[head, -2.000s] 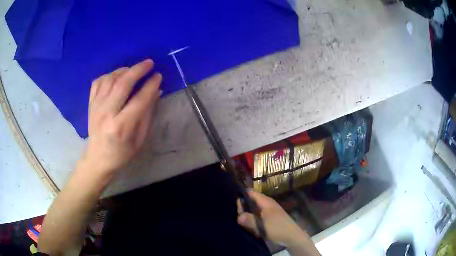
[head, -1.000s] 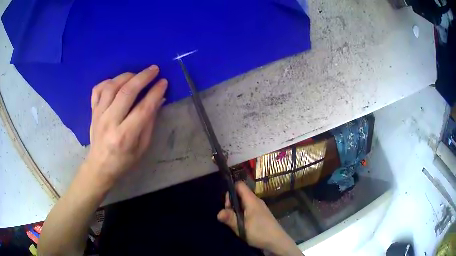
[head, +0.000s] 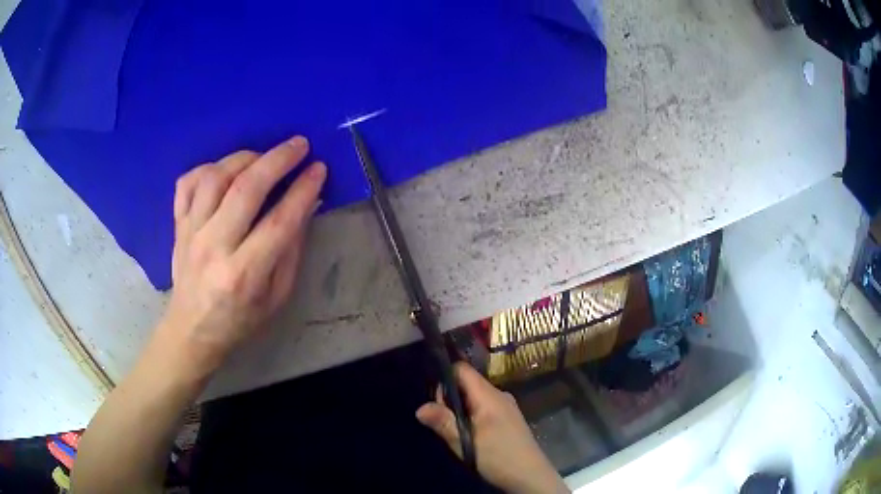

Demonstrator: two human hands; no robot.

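Royal-blue cloth [head: 232, 77] lies on the worktable, with a folded flap at its left and a short white chalk mark near its lower middle. My right hand [head: 483, 425] grips long dark fabric shears [head: 398, 246] by the handles. The blades look closed, and the tip is on the cloth at the chalk mark. My left hand [head: 237, 246] rests palm down on the cloth's lower edge, left of the blades, fingers slightly apart. It holds nothing that I can see.
The stained off-white worktable [head: 512, 207] has its front edge close to my body. Below it are a yellow bundle with dark straps [head: 560, 328] and a teal printed bag [head: 671, 299]. A long pale curved strip [head: 48, 299] lies at the left. Dark items stand at the upper right.
The shears and my right hand have moved left, and the blade tip has moved from the cloth's edge to the chalk mark. My left hand has stayed almost in place on the cloth.
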